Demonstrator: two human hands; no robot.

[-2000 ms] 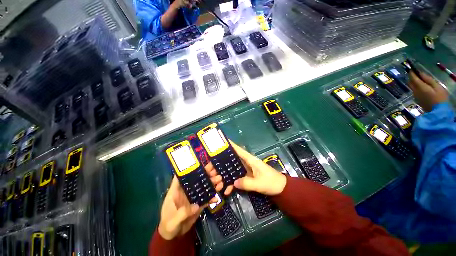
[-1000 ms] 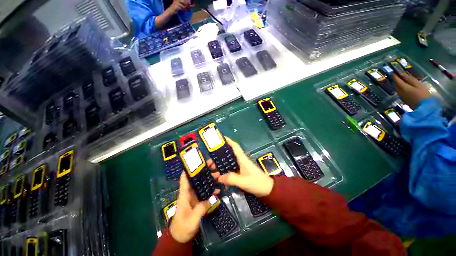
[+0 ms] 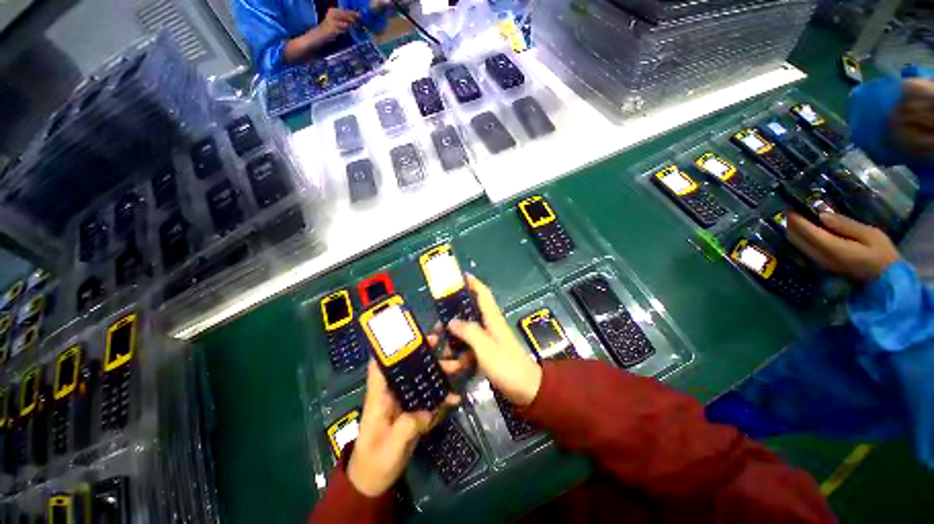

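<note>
My left hand (image 3: 381, 430) holds a yellow-framed keypad phone (image 3: 406, 353) with its screen lit white. My right hand (image 3: 502, 348) holds a second yellow-framed phone (image 3: 447, 281), also lit white, its lower keypad partly covered by my fingers. Both are over the clear plastic tray (image 3: 666, 343). In the tray lie a dark-screened yellow-framed phone (image 3: 340, 325), a red phone (image 3: 375, 288) partly hidden behind the left-hand phone, another yellow-framed phone (image 3: 545, 227) at the back and an all-black phone (image 3: 612, 319) at the right. Others are partly hidden under my hands.
Stacked blister trays stand at left (image 3: 189, 409) and upper right (image 3: 666, 61). Dark and grey shells (image 3: 447, 146) lie on the white strip (image 3: 574, 154). A person's blue-sleeved hand (image 3: 845, 244) is over another phone tray (image 3: 655, 179) at right. A person in blue works opposite.
The left-hand phone has moved away from over the dark-screened phone and red phone, which now show. The right-hand phone is lower and more covered by fingers. Another person's second arm has appeared at right.
</note>
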